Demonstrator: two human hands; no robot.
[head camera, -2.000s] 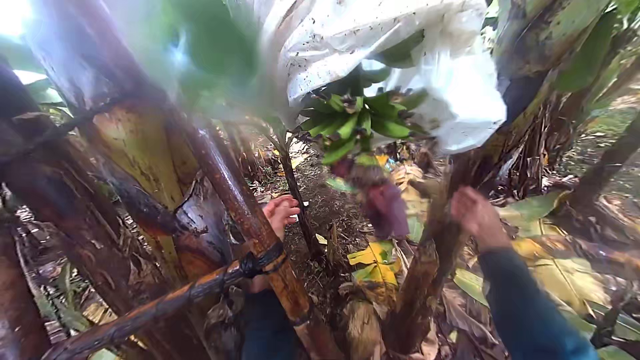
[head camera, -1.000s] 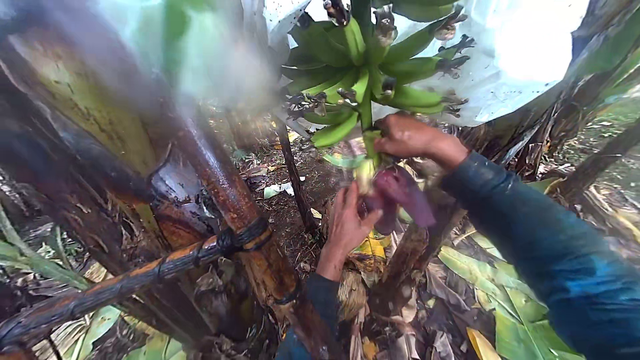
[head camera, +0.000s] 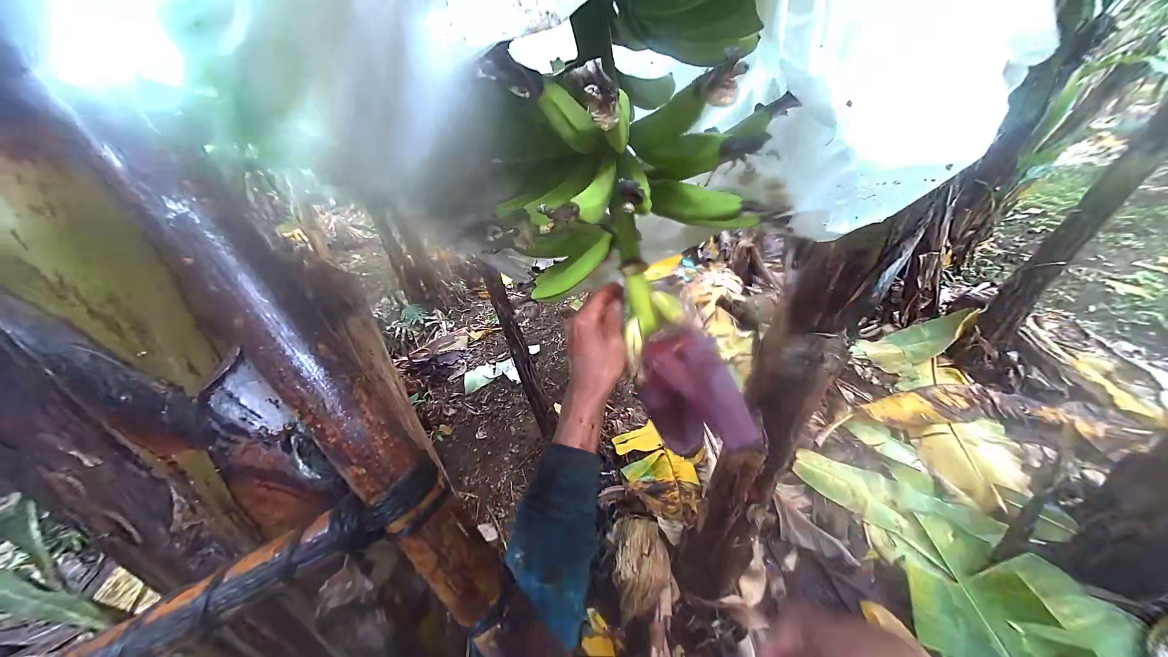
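Note:
A bunch of green bananas (head camera: 593, 187) hangs under a whitish translucent plastic sheet (head camera: 876, 119). Below the fruit, its stalk (head camera: 627, 239) runs down to a purple banana flower bud (head camera: 698, 388), which is somewhat blurred. My left hand (head camera: 598, 338) is raised just left of the stalk, above the bud. Its fingertips are turned away, so whether they grip the stalk cannot be told. Low at the bottom edge, my right hand (head camera: 839, 634) is a blurred, partly cut-off shape, apart from the bunch and the bud.
A thick bamboo pole (head camera: 319, 392) slants down on the left, tied with black binding (head camera: 415, 497) to a thinner pole (head camera: 228, 584). Banana trunks stand on both sides. Dry and yellow leaves (head camera: 976, 465) litter the ground.
My right hand was on the stalk just under the fruit one second ago; it has dropped to the bottom edge. My left hand has moved up beside the stalk. The bunch hangs nearer than two seconds ago.

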